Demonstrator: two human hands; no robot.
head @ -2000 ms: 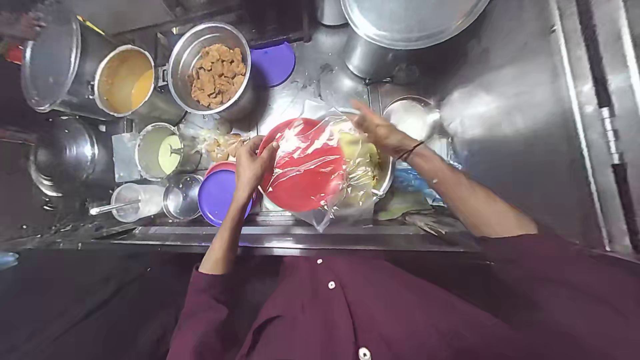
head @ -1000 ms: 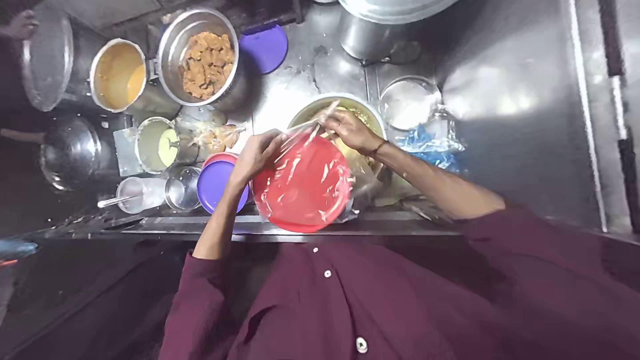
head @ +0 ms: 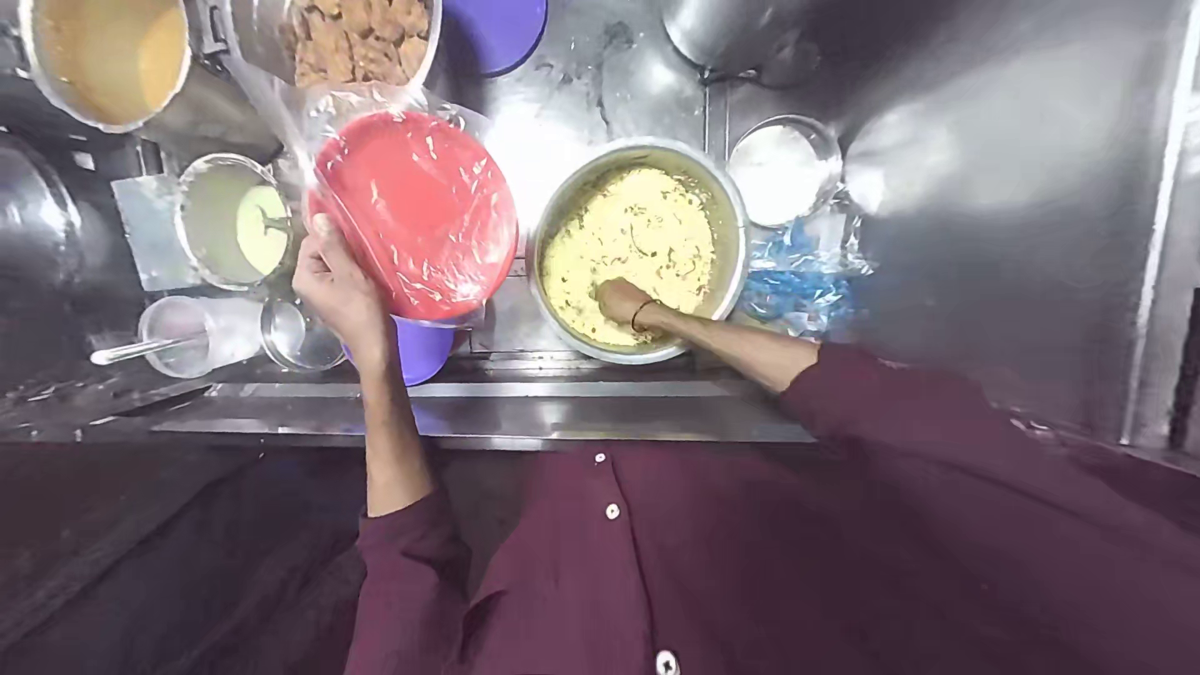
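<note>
My left hand point(head: 342, 286) grips the left edge of a round red plate point(head: 422, 216), over which clear plastic film or a bag lies wrinkled. The plate is held above a purple plate point(head: 424, 352) and close to the pot of brown pieces. My right hand point(head: 626, 305) is down in a large round metal pot point(head: 736, 272) of yellow rice-like food point(head: 647, 234). Its fingers are partly sunk in the food, so whether they hold any of it is hidden. A dark band circles the right wrist.
At the upper left stand a pot of orange liquid point(head: 112, 56) and a pot of brown pieces point(head: 361, 42). Below them are a pale green sauce pot point(head: 230, 220) and a clear container point(head: 178, 337) with a spoon. A metal bowl point(head: 786, 169) and blue plastic packaging point(head: 797, 281) lie right.
The film-covered red plate has moved left and away from me in my left hand. My right hand has left the film and is now in the yellow food. The view has moved closer.
</note>
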